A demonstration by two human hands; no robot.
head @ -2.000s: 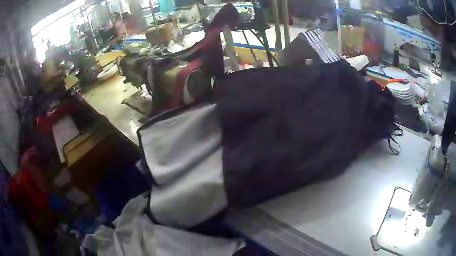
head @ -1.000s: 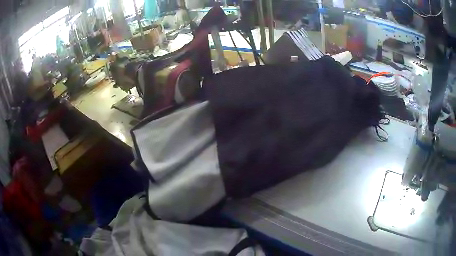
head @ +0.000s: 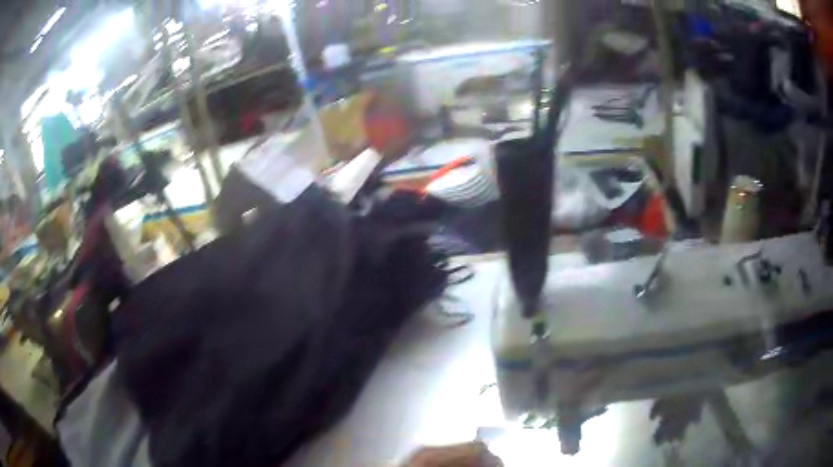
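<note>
A large dark garment panel (head: 247, 319) lies spread over the left of the white machine table (head: 388, 401), with a pale panel (head: 105, 420) at its lower left and thin black ties (head: 457, 296) at its right end. The white sewing machine head (head: 630, 328) is at the right, its needle area (head: 568, 429) low in view. Part of a hand, seemingly my left hand (head: 452, 454), shows at the bottom edge, left of the needle area. It is blurred and mostly cut off; whether it holds anything is unclear. My right hand is not in view.
A black tapered holder (head: 526, 219) stands at the machine. Behind are a cream thread cone (head: 742, 210), a stack of white round pieces (head: 464, 182) with an orange strip, and a plastic bag (head: 594, 193). More cluttered tables stand farther back.
The view has swung right, so the dark panel sits farther left and the machine head has come into view. Part of a hand has appeared at the bottom edge. The pale heap is out of view.
</note>
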